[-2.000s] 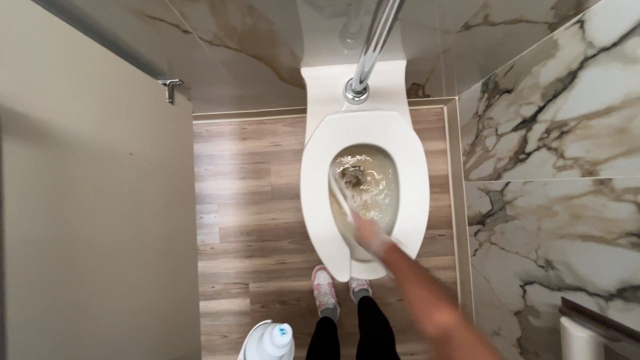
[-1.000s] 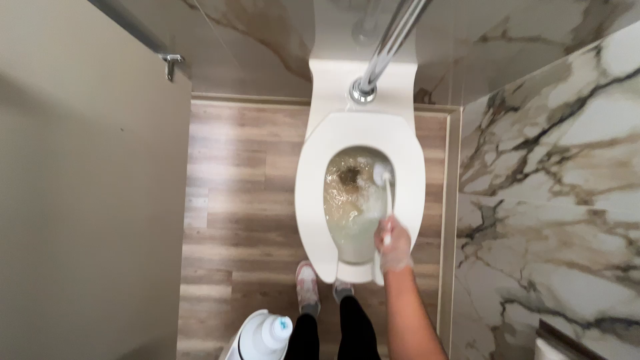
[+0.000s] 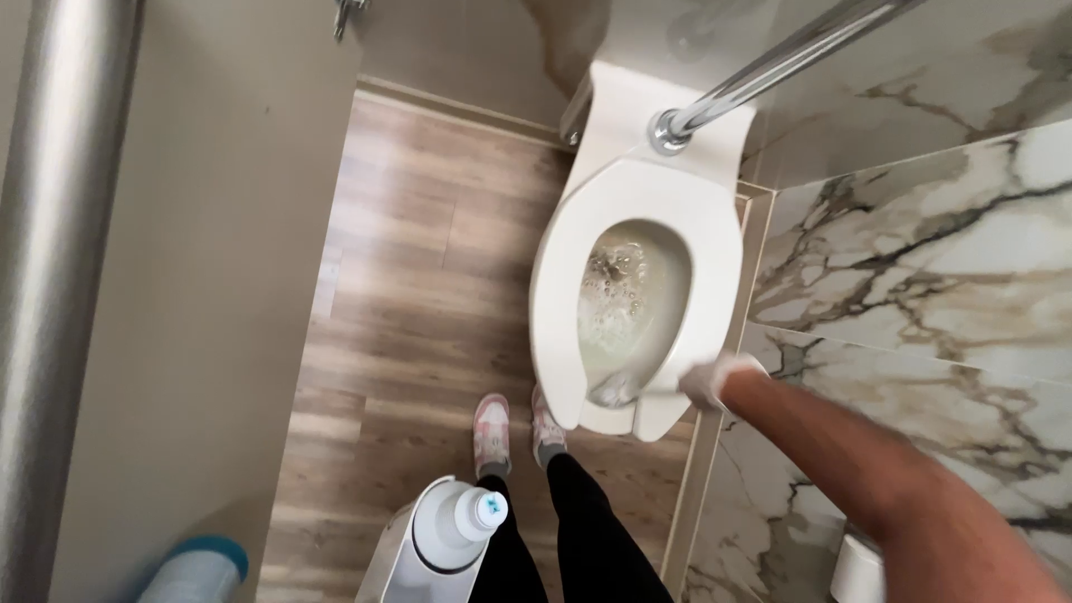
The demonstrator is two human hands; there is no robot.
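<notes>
My right hand [image 3: 712,381], in a thin clear glove and blurred, is closed around the handle of a toilet brush at the right front of the white toilet seat [image 3: 557,306]. The handle crosses the seat, and the white brush head [image 3: 615,390] lies inside the front of the bowl. Bubbly water [image 3: 615,285] with a dark patch at the drain stands in the bowl. My left hand is out of view. A white bottle [image 3: 456,523] with a blue-marked cap sits in a white holder at the bottom; what holds it up is hidden.
A beige partition [image 3: 218,251] with a metal bar [image 3: 59,276] stands at left, near a blue-rimmed container [image 3: 201,569]. A chrome pipe [image 3: 754,79] rises behind the seat. A marbled wall [image 3: 921,251] is at right, with a white roll [image 3: 856,569] low down. My shoes [image 3: 492,431] are on the wood-look floor.
My right hand has moved with the brush toward the right front of the seat; the brush head went from the bowl's right side to its front. The view has turned and shifted.
</notes>
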